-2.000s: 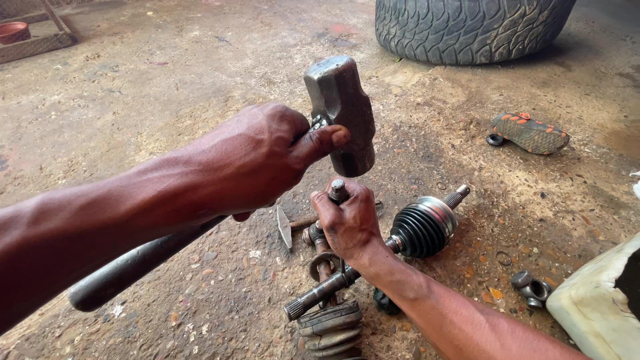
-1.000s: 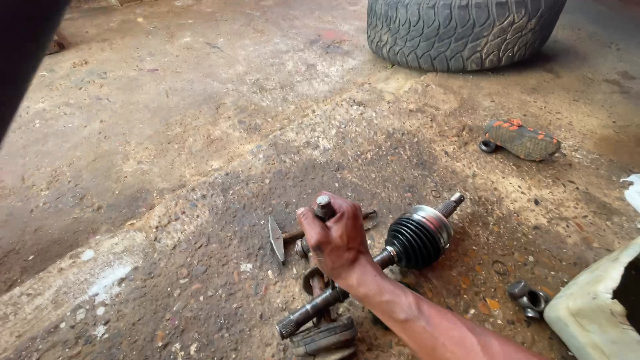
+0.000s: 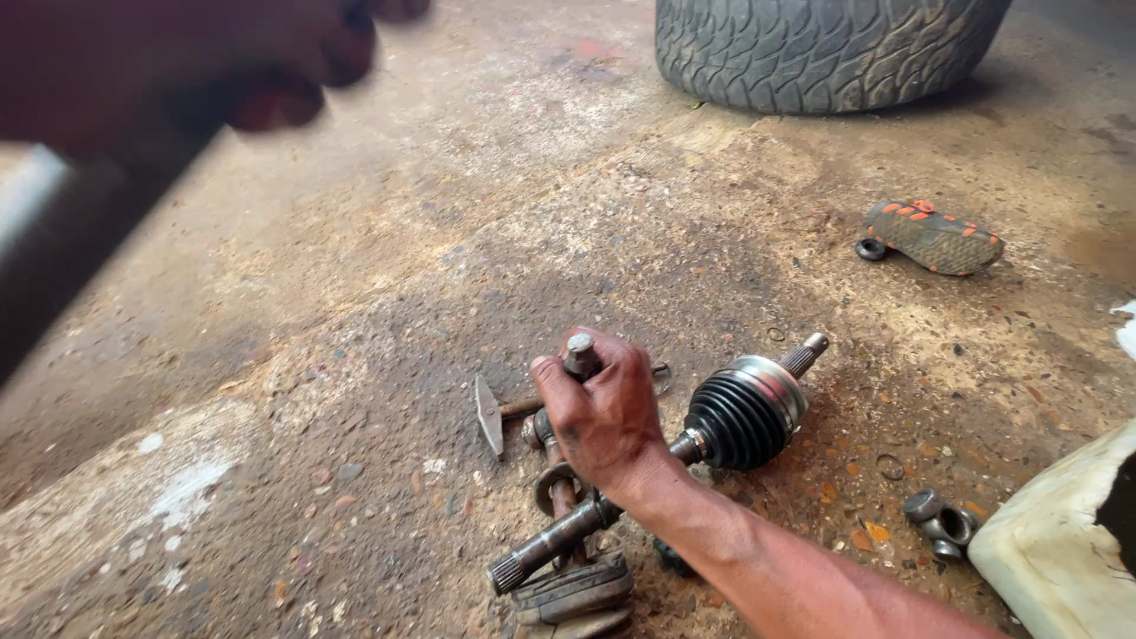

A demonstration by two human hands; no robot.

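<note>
My right hand (image 3: 612,413) is closed around an upright steel punch or chisel (image 3: 581,353), whose blunt top stands above the fist; its lower end is hidden. Below the hand lies a splined axle shaft (image 3: 550,543) with a ribbed black CV boot (image 3: 735,424) and a metal joint housing (image 3: 781,395). It rests across another rusty shaft with a worn boot (image 3: 577,593). A hammer with a pointed head (image 3: 489,417) lies just left of the fist. Blurred at the upper left, my left hand (image 3: 266,71) grips the dark handle (image 3: 98,222) of the sledgehammer; the hammer's head is out of view.
A large tyre (image 3: 825,53) lies at the top. A shoe (image 3: 941,238) sits sole outward beside a small black ring (image 3: 871,249). At the lower right are a tripod joint piece (image 3: 942,524) and a cut pale plastic container (image 3: 1047,532). Rough concrete floor surrounds the parts.
My left hand and the sledgehammer, over the punch two seconds ago and mostly out of view one second ago, are now at the upper left. My right hand still holds the punch.
</note>
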